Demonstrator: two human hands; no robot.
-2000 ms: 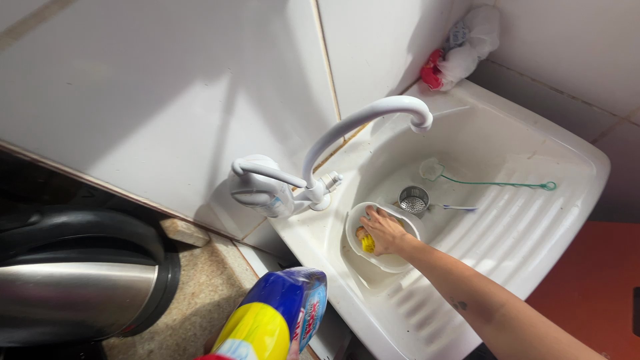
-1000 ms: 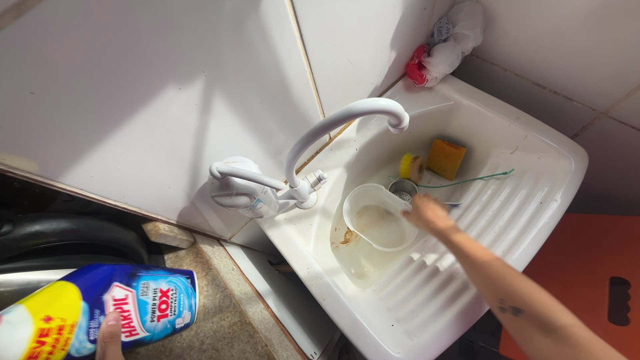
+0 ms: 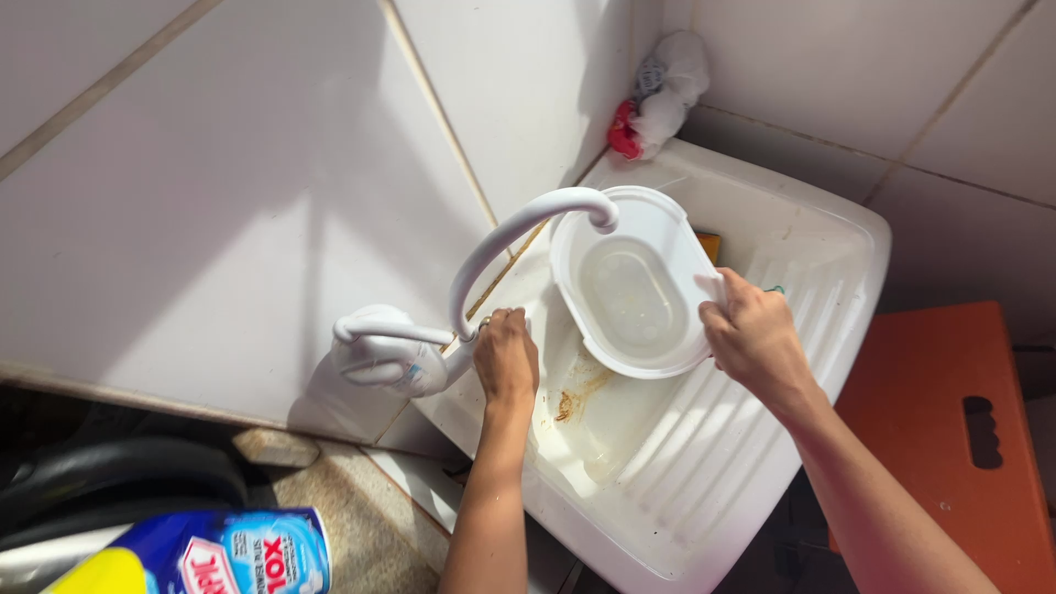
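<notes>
My right hand (image 3: 747, 330) grips the right rim of a white plastic tub (image 3: 631, 301), tilted beneath the curved spout of a white faucet (image 3: 528, 227). Cloudy liquid lies in the tub. My left hand (image 3: 505, 351) is closed around the faucet's knob at the spout's base; the knob is mostly hidden by my fingers. Both hands are over a white ribbed sink (image 3: 701, 487), whose basin has brown stains below the tub. An orange sponge (image 3: 708, 244) shows partly behind the tub. Whether water runs from the spout cannot be told.
A Harpic bottle (image 3: 190, 553) lies on the stone counter (image 3: 355, 503) at lower left, beside a black-handled metal kettle (image 3: 124, 474). Knotted plastic bags (image 3: 668, 95) hang at the sink's back corner. An orange stool (image 3: 924, 396) stands right of the sink, and tiled walls are behind.
My right hand has lifted the tub from the basin to below the spout. My left hand has left the Harpic bottle, where it was one second ago, and moved to the faucet knob.
</notes>
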